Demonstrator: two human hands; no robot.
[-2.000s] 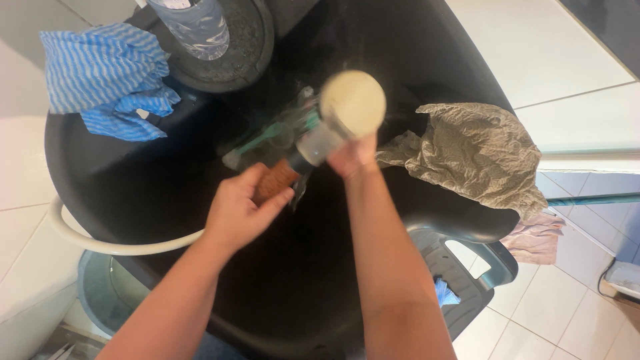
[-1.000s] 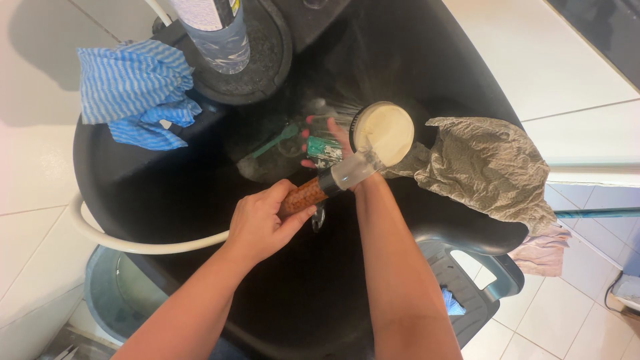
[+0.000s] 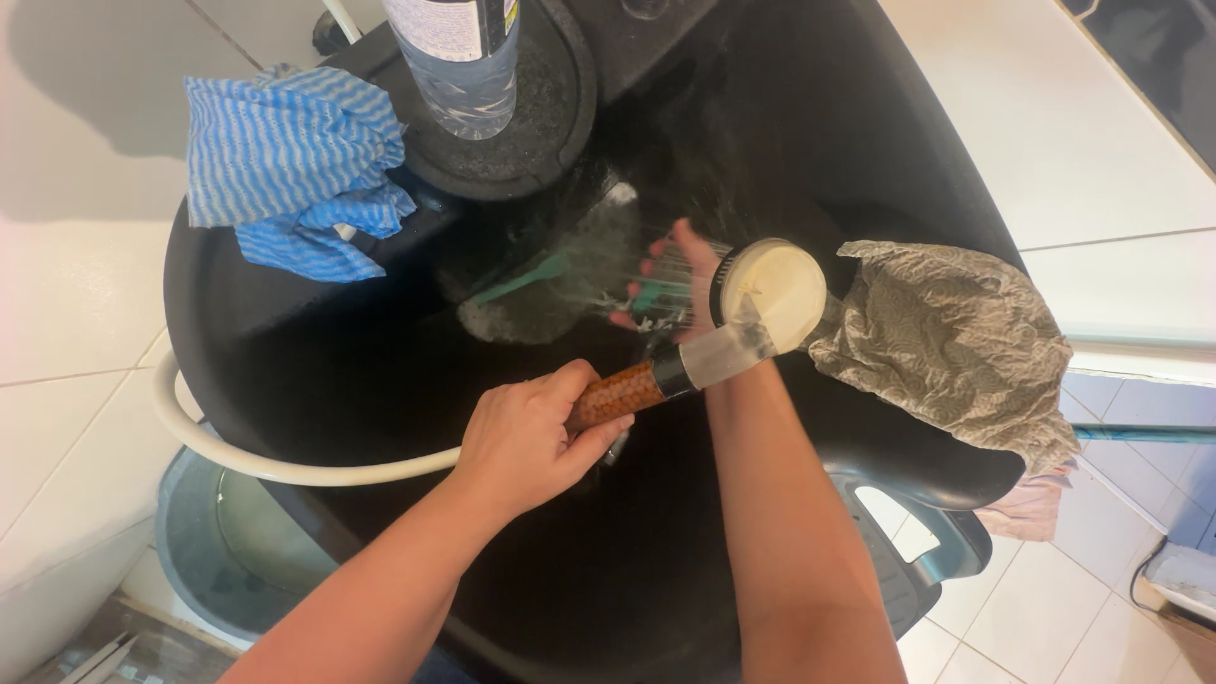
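My left hand (image 3: 532, 437) is closed around the handle of a shower head (image 3: 774, 290), whose grip is filled with orange beads. A white hose (image 3: 313, 470) runs from it to the left. Water sprays leftward from its face onto my right hand (image 3: 689, 271), which is partly hidden behind the head. Something small and green (image 3: 651, 296) lies at my right palm, blurred by the spray; whether the fingers grip it I cannot tell. A green-handled utensil (image 3: 527, 275) rests in the black basin (image 3: 380, 380), beside a pale, wet patch.
A blue striped cloth (image 3: 290, 161) hangs over the basin's left rim. A clear bottle (image 3: 465, 71) stands on a round black ledge. Crumpled brown patterned cloth or paper (image 3: 959, 342) drapes the right rim. Below are a grey-blue tub (image 3: 195, 560) and a dark plastic stool (image 3: 912, 560).
The shower head has turned so that its spray runs left across my right hand. My right hand, mostly hidden behind the head at first, now shows its fingers in the water.
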